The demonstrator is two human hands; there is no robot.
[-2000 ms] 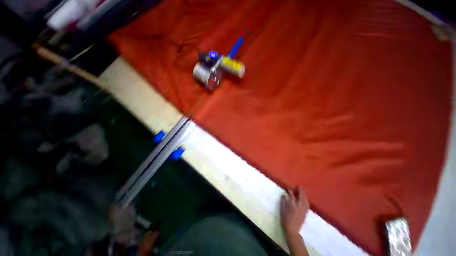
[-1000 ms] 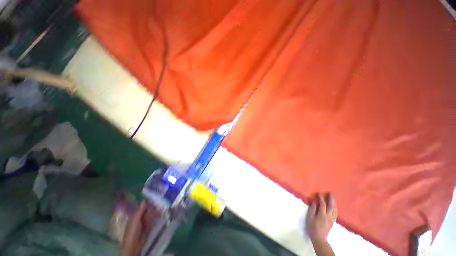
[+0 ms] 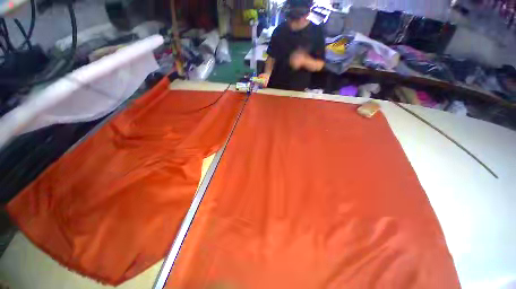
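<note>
The red-orange cloth [image 3: 317, 186] lies over the table [image 3: 481, 209]. A long silver rail [image 3: 195, 203] crosses it from the near edge to the far edge. Left of the rail the cloth [image 3: 113, 192] is loose and creased, with a gap beside the rail showing pale table. The end cutter [image 3: 249, 86] stands at the rail's far end, small in view, by the other person's hand. A tan block [image 3: 369, 109] sits on the cloth's far right corner. Neither of my hands is in the picture.
A person [image 3: 295, 48] in a black top and cap stands across the table. A thin brown stick [image 3: 447, 137] lies on the far right of the table. A white roll [image 3: 85, 90] is at left. Piled cloth [image 3: 362, 53] lies behind. A thin black cord runs near the cutter.
The view has lifted toward the far side. The cutter has gone from the near edge to the rail's far end. The cloth left of the rail now lies apart from the rest near me. My hands left the picture.
</note>
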